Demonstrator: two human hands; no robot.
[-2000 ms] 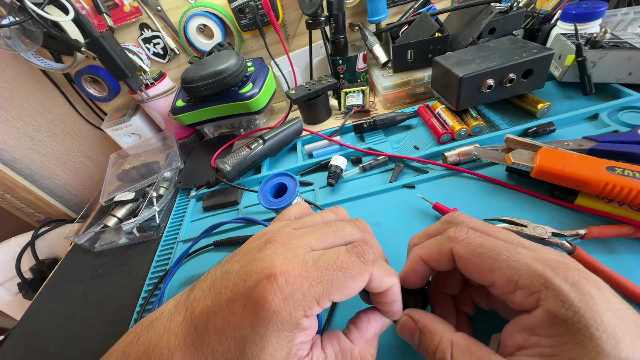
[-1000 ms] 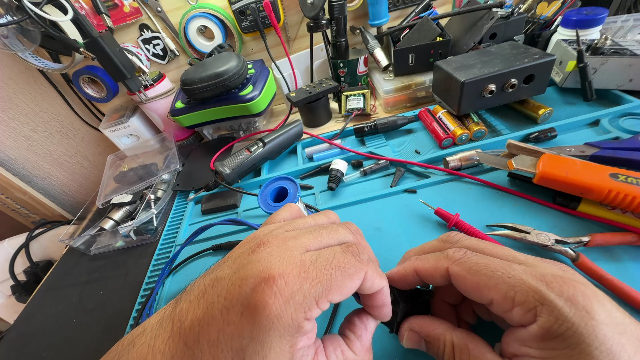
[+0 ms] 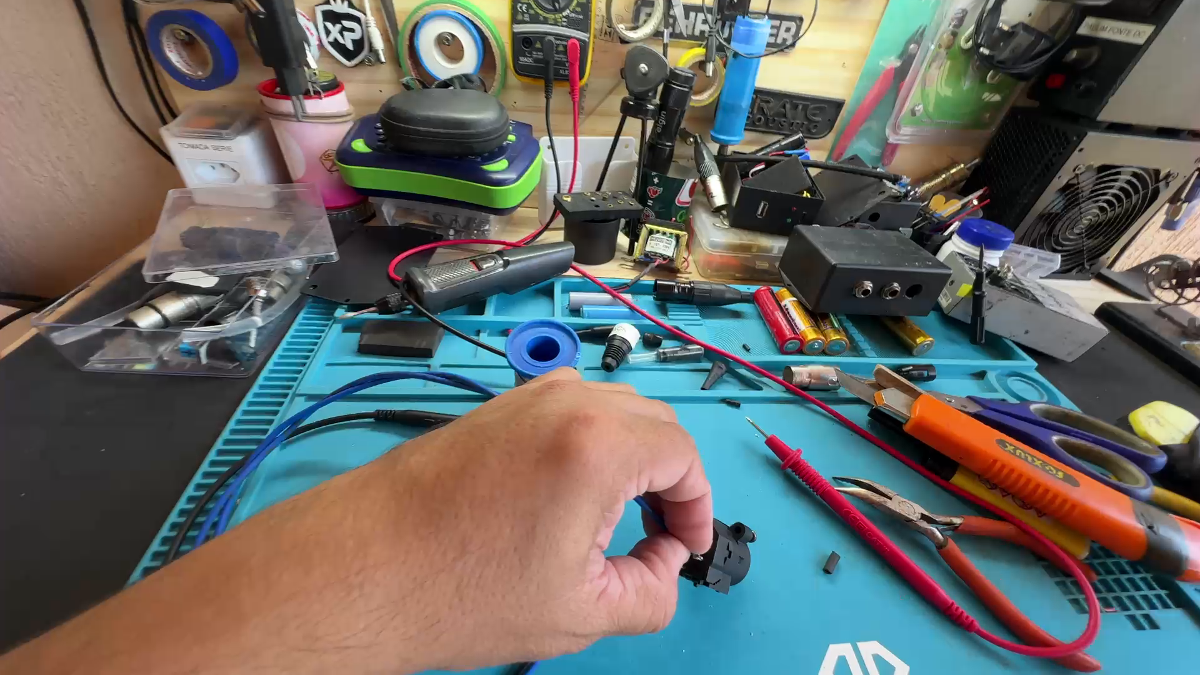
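My left hand (image 3: 562, 497) pinches the end of a blue cable between thumb and forefinger, right against a round black plastic connector (image 3: 722, 558). A small metal contact shows at the fingertips. Whether the fingers grip the connector itself is hard to tell. The blue cable (image 3: 375, 380) curves in from the left, beside a black cable (image 3: 403, 417). My right hand is out of view. To the right on the blue mat lie a red multimeter probe (image 3: 872, 534), pliers with orange handles (image 3: 975, 553) and a small black piece (image 3: 832, 562).
An orange utility knife (image 3: 1031, 469) and purple-handled scissors (image 3: 1078, 431) lie at the right. A blue solder spool (image 3: 542, 352), batteries (image 3: 797, 319) and a black metal box (image 3: 862, 272) stand behind. A clear plastic box of connectors (image 3: 178, 319) is at the left.
My right hand has left the view; earlier it was at the black part with my left hand. The black connector now shows more fully. The view has shifted to the right.
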